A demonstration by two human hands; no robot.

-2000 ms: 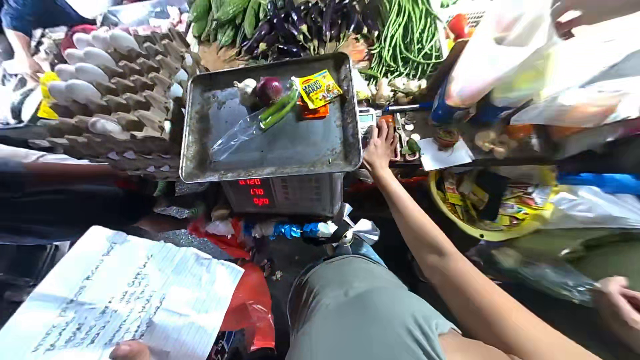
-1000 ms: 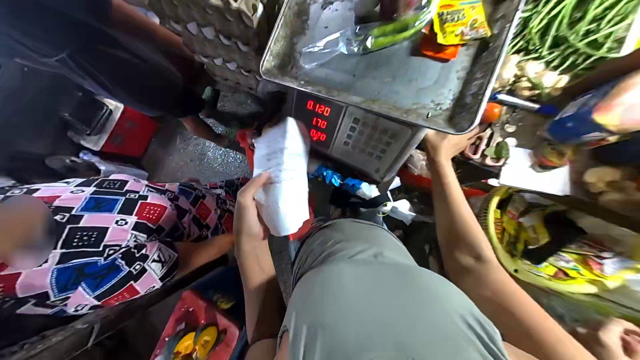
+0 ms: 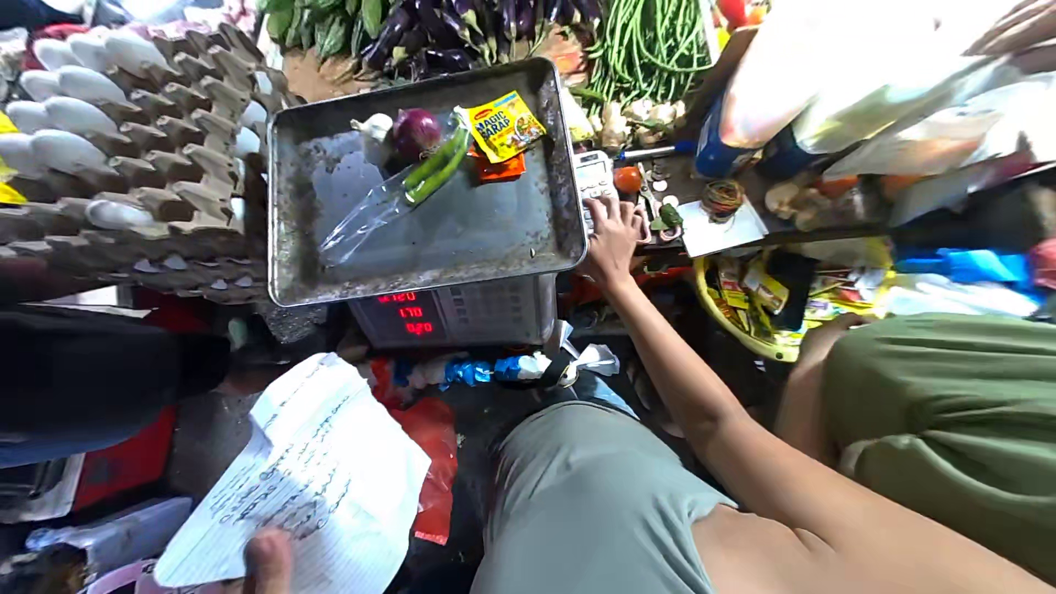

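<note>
My left hand [image 3: 269, 557] holds a sheet of lined paper [image 3: 318, 470] with handwriting, the thumb lying over its lower part. The fingers of my right hand [image 3: 612, 239] rest on the keys of a white calculator [image 3: 593, 175], right of the scale. On the digital scale [image 3: 495, 313] sits a metal tray [image 3: 429, 239]. It bears a red onion [image 3: 417, 132], a garlic bulb [image 3: 376, 126], green chili peppers [image 3: 439, 169] in a clear plastic bag, a yellow Maggi Magic Sarap sachet [image 3: 505, 124] and an orange packet [image 3: 498, 168] partly under it.
Egg trays [image 3: 198, 157] are stacked at the left. Eggplants [image 3: 462, 29] and long green beans [image 3: 652, 41] lie behind the tray. Scissors [image 3: 648, 206] and a tomato [image 3: 628, 179] are beside the calculator. A yellow basket [image 3: 742, 334] holds packets; a person in green [image 3: 949, 412] is at the right.
Since one second ago, the paper has moved away from the scale's front and faces me more fully. My right hand has gone from the tray's corner to the calculator. The view has shifted strongly.
</note>
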